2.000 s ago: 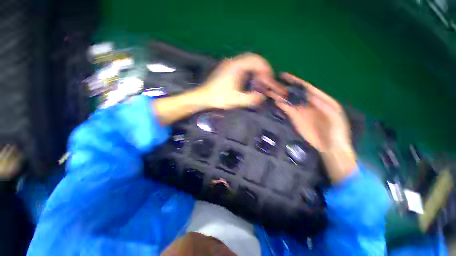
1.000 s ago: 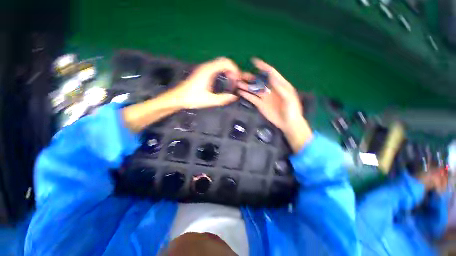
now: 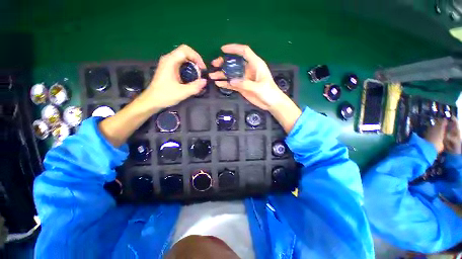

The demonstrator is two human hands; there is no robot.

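My left hand point(image 3: 177, 76) holds a round dark smartwatch body point(image 3: 190, 72) between thumb and fingers, above the back part of the foam tray. My right hand point(image 3: 253, 81) holds another smartwatch body point(image 3: 233, 66), black with a glossy face, close beside the first but apart from it. The dark grey foam tray point(image 3: 228, 148) lies below both hands. Its square pockets hold several round watch bodies, one with a rose-gold bezel point(image 3: 202, 180) in the front row. Some pockets are empty. My hands and forearms hide part of the back rows.
Several silvery-white rounds with gold bits point(image 3: 59, 94) lie left of the tray. To the right are a square smartwatch point(image 3: 319, 74), small round watches point(image 3: 332, 92), a smartphone point(image 3: 371, 107) and a yellow-tan strip point(image 3: 391, 109). A person's blue sleeve point(image 3: 405, 192) is at far right.
The view has turned and sharpened. Both hands still hold a watch body each. The piece in my right hand now sits more upright between the fingers.
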